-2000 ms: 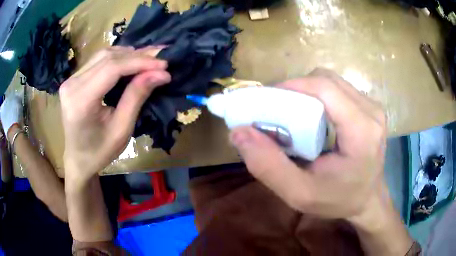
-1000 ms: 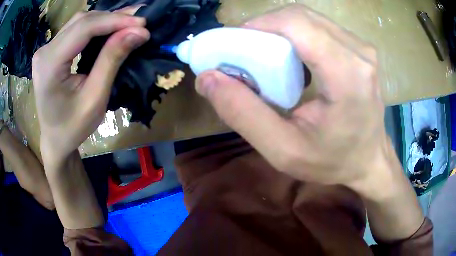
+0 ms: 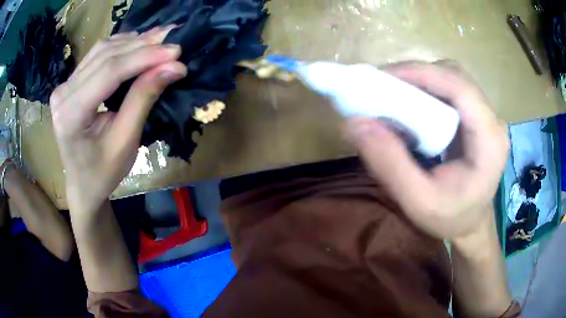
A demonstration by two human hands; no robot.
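Note:
A black ruffled piece [image 3: 217,46] with jagged edges lies on the bench, upper left of centre. A beige end piece [image 3: 210,112] shows at its lower edge and a beige limb [image 3: 270,68] at its right edge. My left hand [image 3: 121,93] pinches the piece's left part between thumb and fingertips. My right hand [image 3: 434,136] holds a white glue bottle [image 3: 388,102] tilted, its blurred blue tip pointing left, over or beside the beige limb. Whether the tip touches it I cannot tell.
Another black bundle [image 3: 40,56] lies at the left, and one [image 3: 551,37] at the far right near a dark brown bar [image 3: 525,45]. A green tray [image 3: 534,186] with black pieces is below right. A neighbour's forearm [image 3: 37,211] is at left. A red object [image 3: 180,230] and blue surface [image 3: 186,279] are below.
My right hand has moved right with the glue bottle, whose tip has left the middle of the black piece for its right edge. My left hand keeps its pinch.

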